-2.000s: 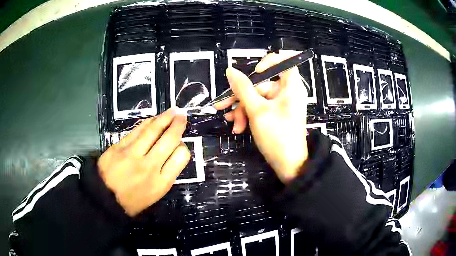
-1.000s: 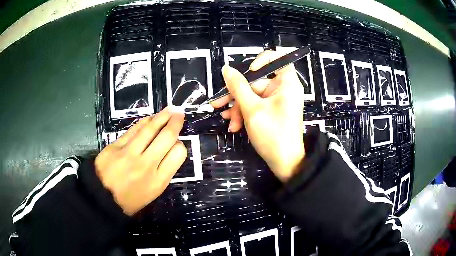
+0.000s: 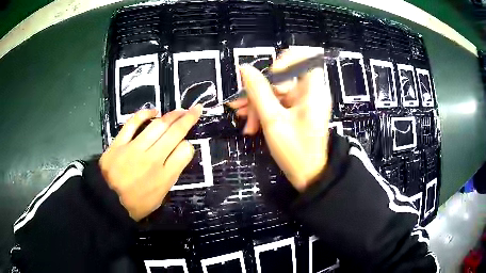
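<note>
My right hand [image 3: 290, 117] holds dark tweezers [image 3: 298, 69] like a pen, slightly blurred, with the tip pointing left to the lower edge of a white-bordered panel [image 3: 196, 74] in the top row. My left hand [image 3: 152, 160] rests on the black tray [image 3: 240, 213], its fingertips at that panel's lower left edge. I cannot tell whether its fingers hold anything. Curved glare shows on the panel. A sideways panel [image 3: 205, 162] is partly covered by my left hand. Any small piece at the tweezer tip is too small to tell.
More white-bordered panels stand in the top row [image 3: 354, 77], with one at the right middle [image 3: 404, 133] and several along the bottom [image 3: 276, 258]. The tray lies on a green surface [image 3: 53, 106] with a pale curved rail [image 3: 26, 26]. Red and blue items show at lower right.
My left fingers have bent and spread a little at the panel's lower edge. The tweezers have tilted slightly flatter, and their tip has lifted a little. The tray appears slightly higher in view.
</note>
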